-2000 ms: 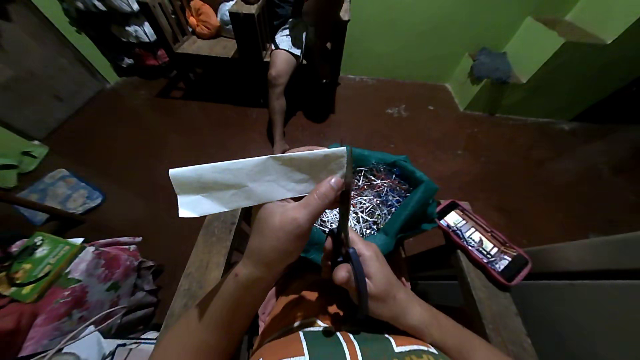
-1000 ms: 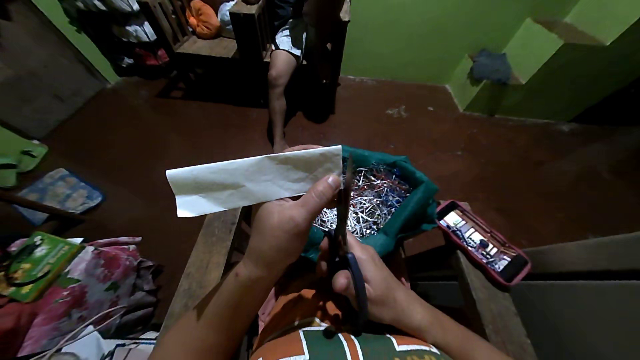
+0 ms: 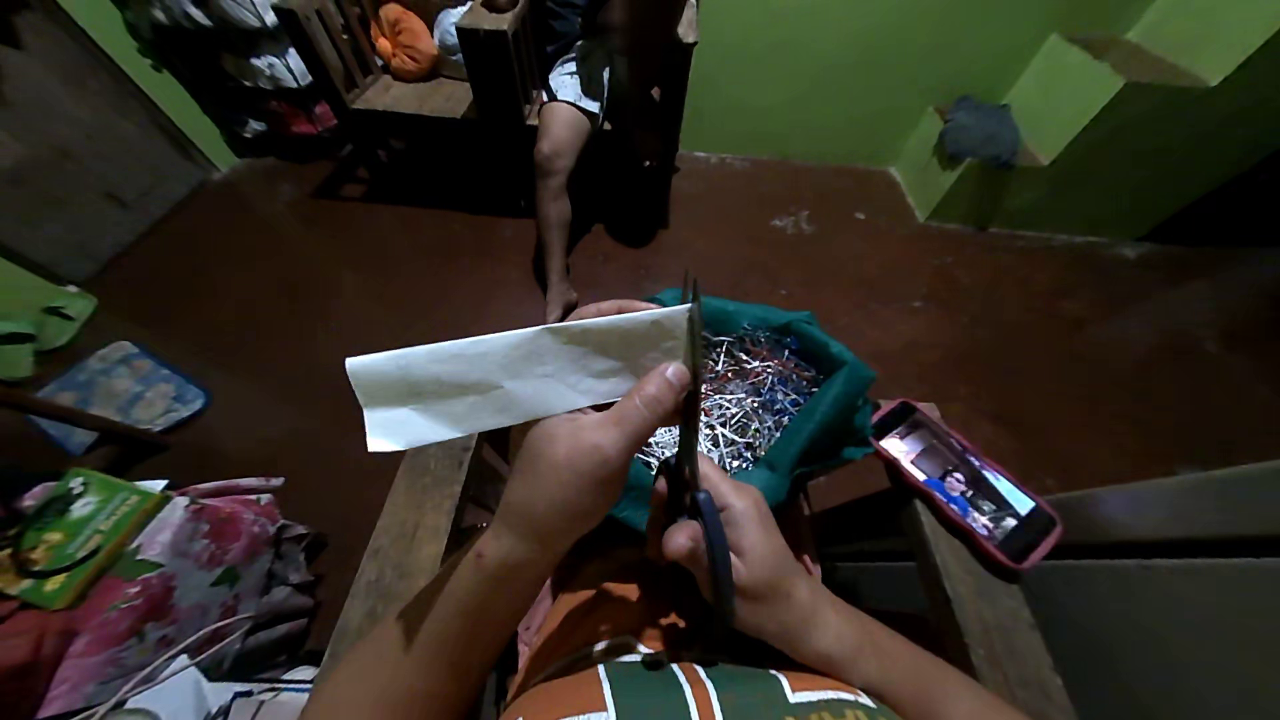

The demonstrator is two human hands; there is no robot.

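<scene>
My left hand [image 3: 585,455] grips a folded strip of whitish paper [image 3: 500,375] near its right end, thumb on top. My right hand [image 3: 745,545] holds dark-handled scissors [image 3: 690,400], blades pointing away from me along the strip's right edge. The blades look nearly closed, with their tips just past the paper's upper corner. Behind and below the hands lies a green cloth-lined container [image 3: 835,410] filled with thin cut shreds [image 3: 745,400] in white, red and blue. The container's near side is partly hidden by my hands.
A phone in a pink case [image 3: 965,485] lies on the right wooden armrest [image 3: 990,610]; the left wooden armrest [image 3: 400,550] is under my left forearm. Floral cloth [image 3: 165,590] and a green packet [image 3: 85,530] lie at left. Another person's leg [image 3: 560,190] extends from a wooden bench ahead.
The scissor blades stood farther apart one second ago and are now nearly together at the paper's right edge. My left hand keeps its hold on the strip.
</scene>
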